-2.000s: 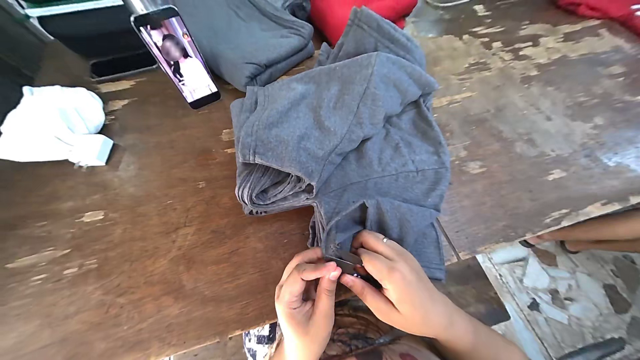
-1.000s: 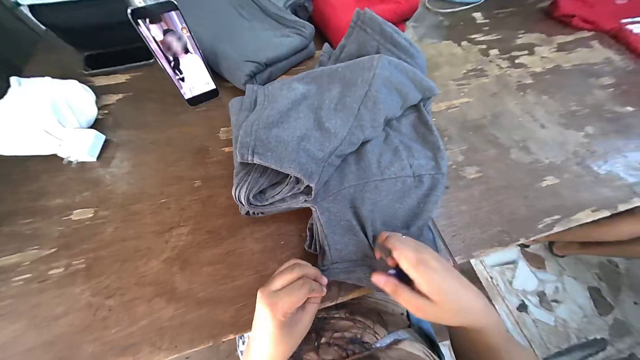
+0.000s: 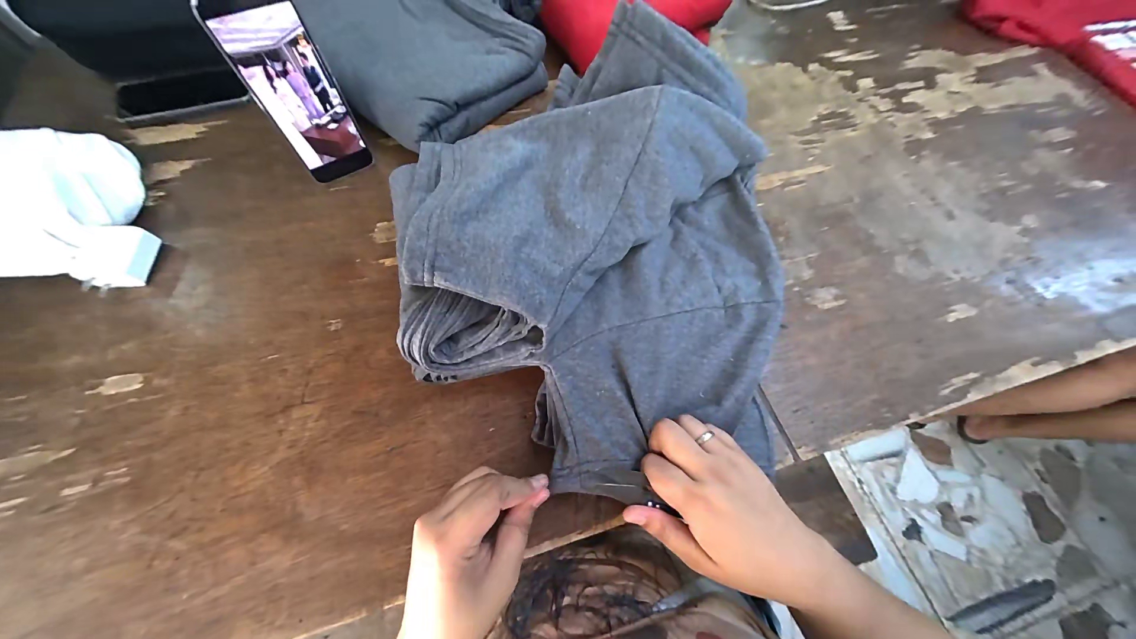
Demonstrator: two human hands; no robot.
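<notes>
A pile of grey knit garments (image 3: 612, 240) lies on the worn wooden table, one part reaching down to the near edge. My left hand (image 3: 484, 532) pinches the corner of its hem between thumb and fingertips. Right of it, my right hand (image 3: 701, 497), with a ring on one finger, holds a small dark tool with thin metal blades (image 3: 626, 486), seemingly thread snips, along the same hem. Its handle is mostly hidden in my fingers.
A smartphone (image 3: 288, 89) with a lit screen stands tilted by folded dark grey fabric (image 3: 435, 62). White cloth and a white power adapter (image 3: 120, 257) lie left. Red cloth (image 3: 1056, 31) is at far right. Another person's legs (image 3: 1056, 399) show beyond the table edge.
Two seconds ago both hands were close together at the hem; my right hand has since moved away to the right. The hem now lies stretched out by my left fingers.
</notes>
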